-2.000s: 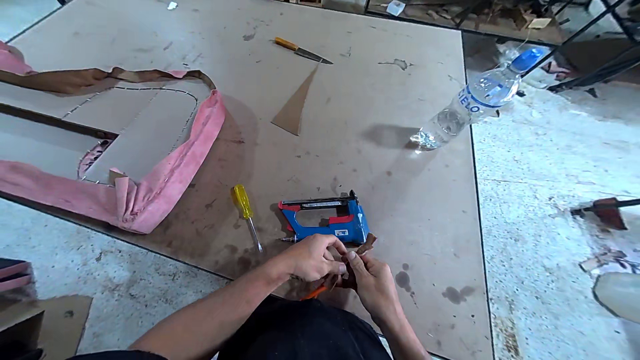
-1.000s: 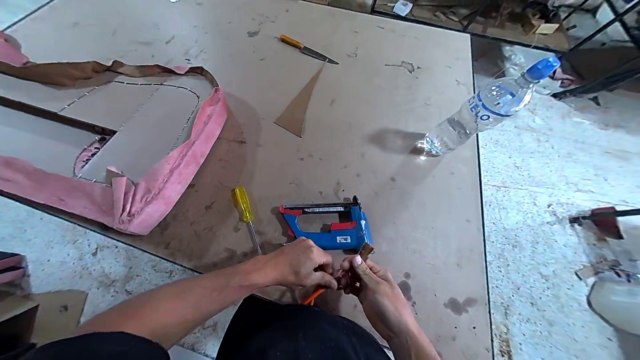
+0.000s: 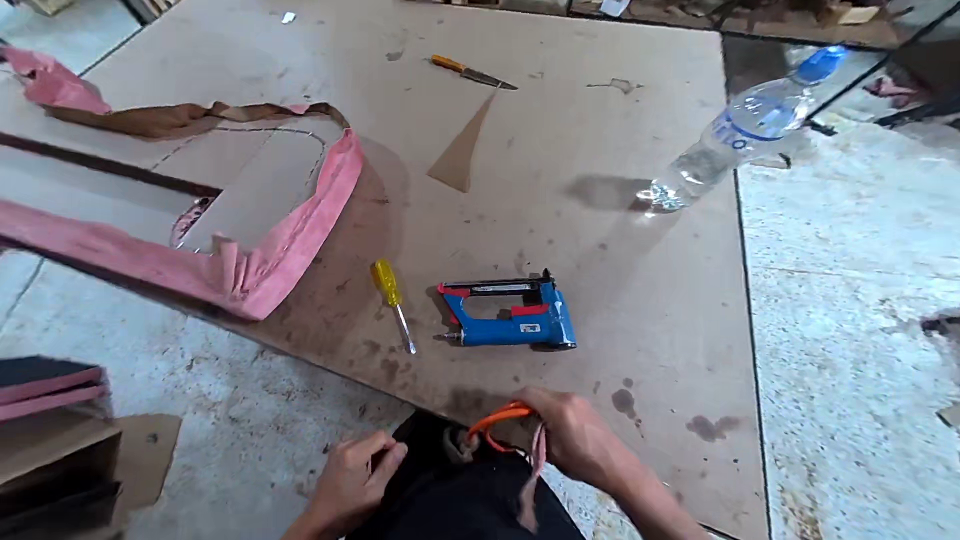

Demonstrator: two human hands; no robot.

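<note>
My left hand (image 3: 358,480) is off the table's front edge, fingers curled, with no object visible in it. My right hand (image 3: 574,439) is at the front edge, closed on an orange cord or handle (image 3: 504,414); a pinkish fabric strip (image 3: 534,480) hangs from it. Which kind of orange thing it is, I cannot tell. Beyond my hands lies a blue and red pneumatic stapler (image 3: 502,322) on its side. Left of it is a screwdriver with a yellow handle (image 3: 387,285). Farther left rests a board panel edged with pink fabric (image 3: 307,232).
On the table (image 3: 645,315) stand or lie a clear water bottle with a blue cap (image 3: 720,146) at right, a knife with an orange handle (image 3: 469,73) at the back, and a brown triangular scrap (image 3: 461,154). Cardboard pieces (image 3: 146,457) are low at left.
My hands, close together before, have moved apart: the left one toward the left and off the table edge. The fabric strip now hangs from my right hand.
</note>
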